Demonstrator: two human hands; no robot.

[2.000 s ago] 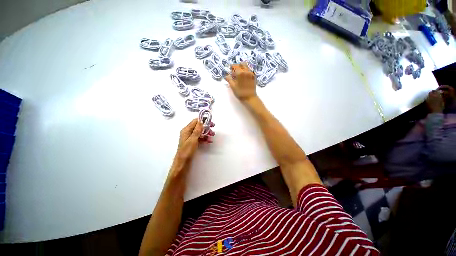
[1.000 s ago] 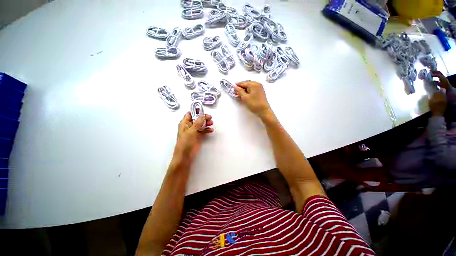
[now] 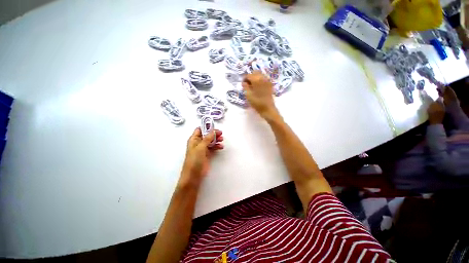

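A white oval coiled cable (image 3: pixel 207 125) stands upright between the fingers of my left hand (image 3: pixel 201 146), just nearer than the loose bundles. My right hand (image 3: pixel 259 91) is at the near edge of the pile of coiled cables (image 3: pixel 265 43). Its fingertips are blurred against the bundles, and I cannot tell whether they grip one. A single coiled cable (image 3: pixel 236 97) lies just left of my right hand. Several loose bundles lie between the pile and my left hand, one of them (image 3: pixel 172 112) farther left.
Blue boxes (image 3: pixel 4 115) stand at the left table edge. A blue-and-white box (image 3: pixel 357 30) lies at the far right, beside a yellow item (image 3: pixel 417 14). A greyer cable heap (image 3: pixel 409 69) lies near another person's hands (image 3: pixel 443 105). A yellowish line (image 3: pixel 378 92) crosses the white table (image 3: pixel 103 169).
My right hand has let go of the coiled cable it held, which now lies on the table, and has moved up to the pile. My left hand still holds its bundle. The view has shifted slightly.
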